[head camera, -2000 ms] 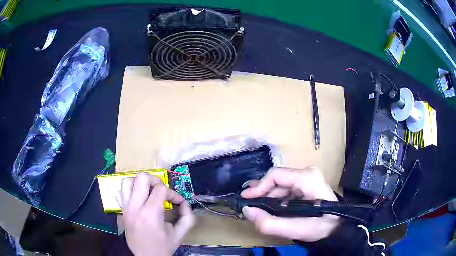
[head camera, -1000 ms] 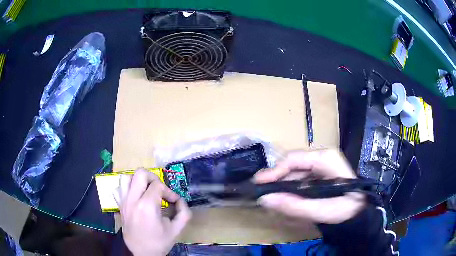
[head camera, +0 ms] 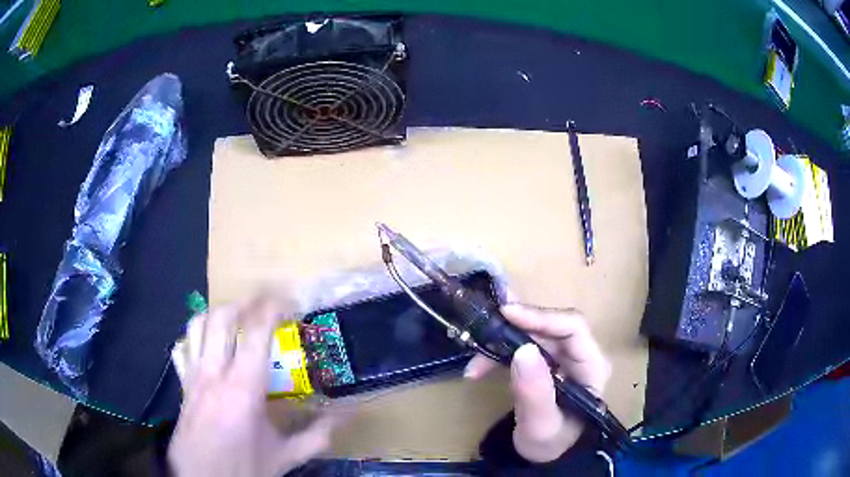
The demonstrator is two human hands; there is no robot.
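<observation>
My right hand [head camera: 545, 373] holds the soldering iron [head camera: 485, 321]; its tip and thin curved tube point up and left above the cardboard sheet [head camera: 373, 186]. The black housing [head camera: 401, 331] lies on bubble wrap [head camera: 345, 288] on the cardboard. The green circuit board [head camera: 334, 349] sits at the housing's left end. The battery pack [head camera: 291, 359], with yellow edges, lies left of the board, with thin red leads between them. My left hand [head camera: 228, 391] is blurred and covers the battery's left part; whether it grips the battery cannot be told.
The fume extractor fan [head camera: 326, 107] stands behind the cardboard. A slim dark stick [head camera: 582, 196] lies on the cardboard's right. Bubble wrap bags [head camera: 112, 214] lie at left. The solder feeder [head camera: 713, 265] and white spool [head camera: 769, 172] are at right, near stacked batteries [head camera: 813, 205]. A green belt [head camera: 522, 19] runs behind.
The iron has lifted off the board area and now tilts up-left. My left hand has moved left, uncovering more of the battery's right end. The view has shifted slightly.
</observation>
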